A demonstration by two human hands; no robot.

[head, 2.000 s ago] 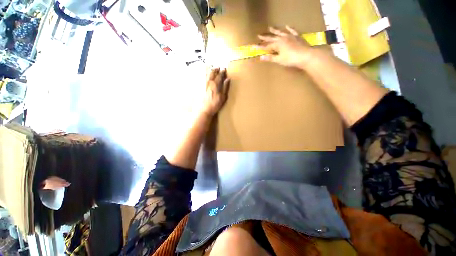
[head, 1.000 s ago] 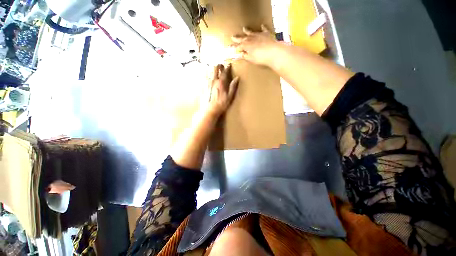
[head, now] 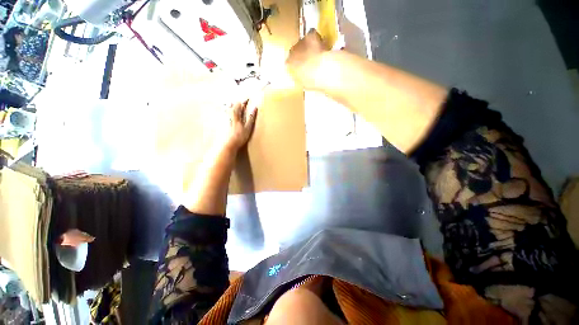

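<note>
A tan-brown cut panel (head: 276, 146) lies on the machine table, its left part washed out by glare. The white sewing template (head: 336, 127) shows at its right, with a yellow flap end (head: 329, 22) at the top. My left hand (head: 243, 124) lies flat on the panel, fingers slightly apart. My right hand (head: 308, 60) is at the panel's right edge by the yellow part; its fingers are bent and partly hidden, so its hold cannot be told. The white sewing machine head (head: 209, 38) with a red mark stands ahead; its needle area is lost in glare.
A thick brown panel stack (head: 89, 222) with a white-pink tag stands at the left, beside lighter sheets (head: 22, 222). The grey table surface (head: 444, 51) extends to the right. Cables and machine parts are at the upper left. A grey apron (head: 343, 266) is at the bottom.
The panel and template have shifted left under the machine head. My left hand has moved left with them. My right hand has moved slightly left, and its fingers have gone from spread to bent.
</note>
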